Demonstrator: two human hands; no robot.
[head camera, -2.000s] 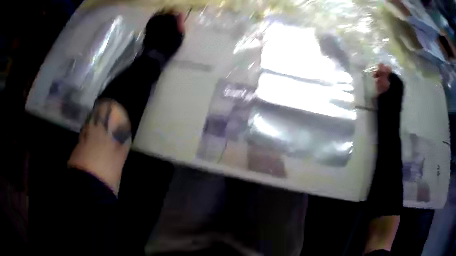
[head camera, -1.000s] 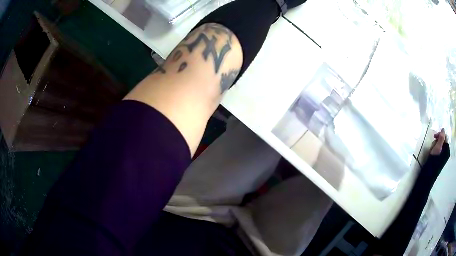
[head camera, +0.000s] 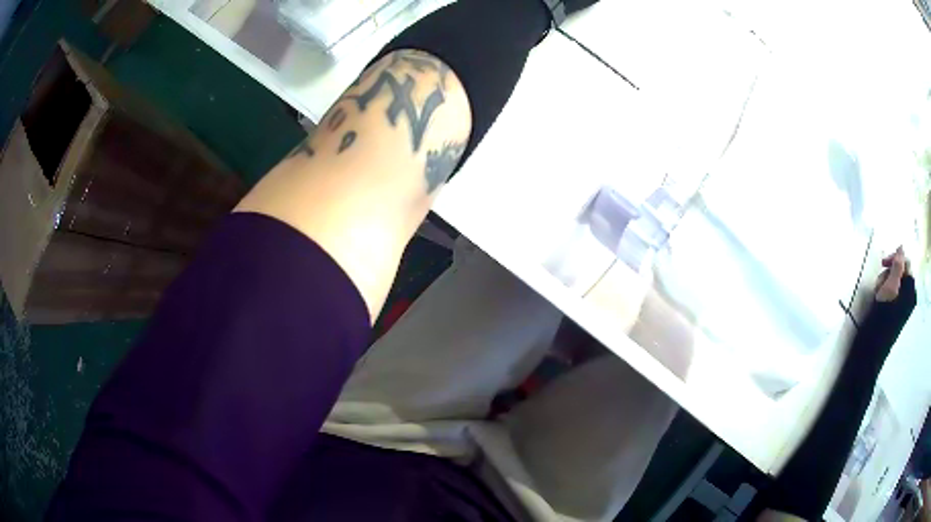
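Observation:
The stack of flat bags (head camera: 750, 280) lies on the pale covered table (head camera: 521, 173), washed out by glare. My right hand (head camera: 894, 277) rests at the right beside the stack, small in view, its fingers bent; whether it holds anything cannot be told. My left arm in a black sleeve reaches over the table's left part. My left hand is cut off by the top edge. A shiny clear bundle of bags (head camera: 332, 20) lies left of my left arm.
A brown cardboard box (head camera: 133, 224) stands open on the green floor (head camera: 204, 102) at the left. Below the table's front edge are my legs and a grey-blue metal frame (head camera: 704, 489). Part of a person's hand or arm may show at the far right edge.
The view has swung left and tilted, bringing in the box and floor. My left hand has left the picture at the top. The table looks brighter. My right hand stays beside the stack.

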